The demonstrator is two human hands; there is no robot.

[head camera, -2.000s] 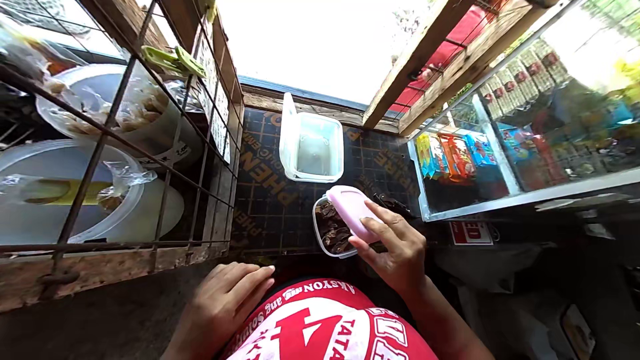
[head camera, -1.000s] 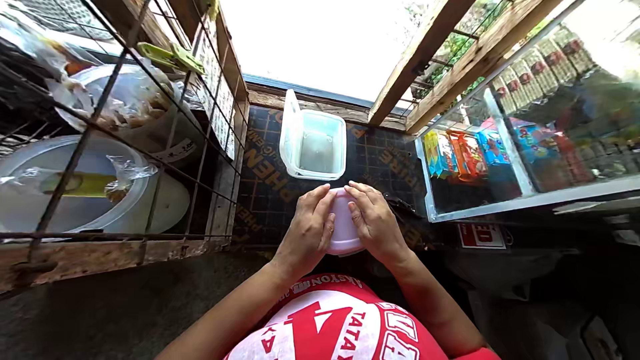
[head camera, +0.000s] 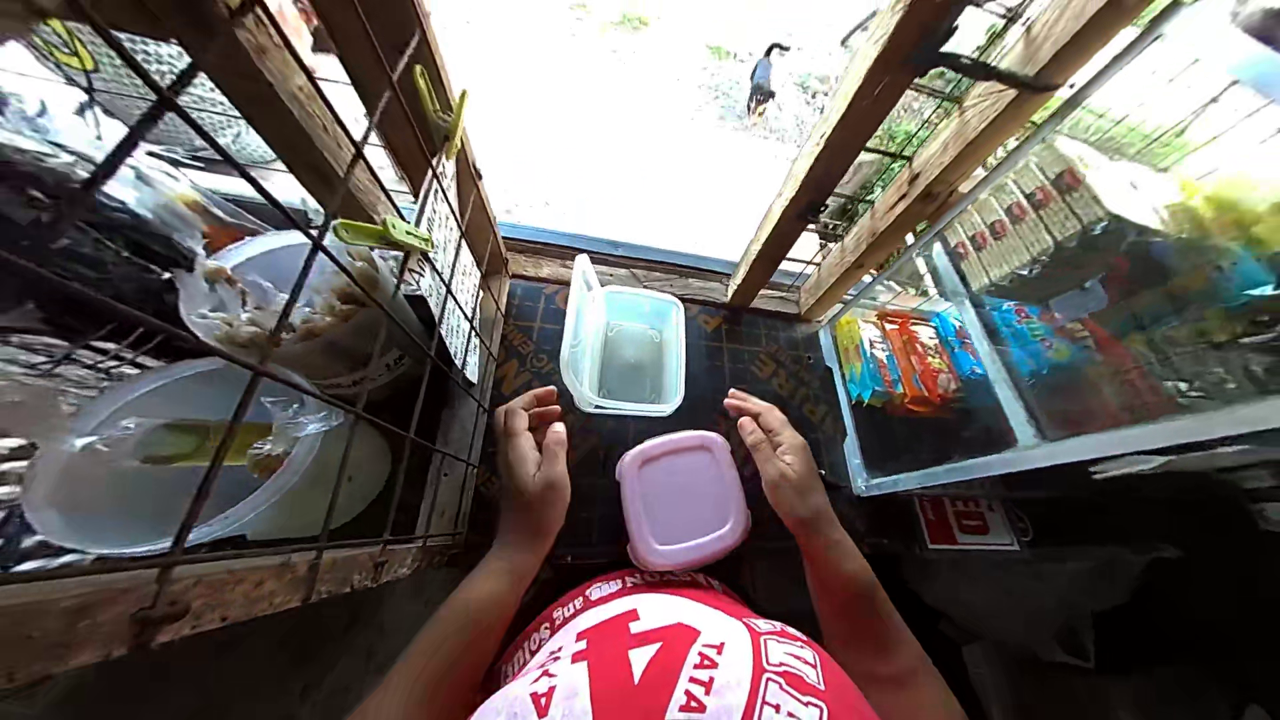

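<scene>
A plastic container with a pink lid [head camera: 684, 499] stands on the dark printed board close to my shirt; the lid covers its top and hides what is inside. Beyond it is a clear plastic container [head camera: 634, 352], its lid [head camera: 579, 335] raised on the left side. My left hand [head camera: 533, 455] is held left of the two containers, fingers slightly curled and holding nothing. On the right, my right hand [head camera: 779, 451] is also bare, its fingers apart from the pink lid.
A wire-mesh partition with green clothespins [head camera: 385, 234] rises at the left, with plastic tubs [head camera: 190, 460] behind it. To the right stands a glass display case [head camera: 1000, 460] holding snack packets [head camera: 918, 362]. Wooden posts frame the opening ahead; an animal [head camera: 762, 82] is outside.
My right hand held the pink lid over the container of dark pieces; then both hands were on the lid. Now the lid covers the container and both hands have moved apart from it.
</scene>
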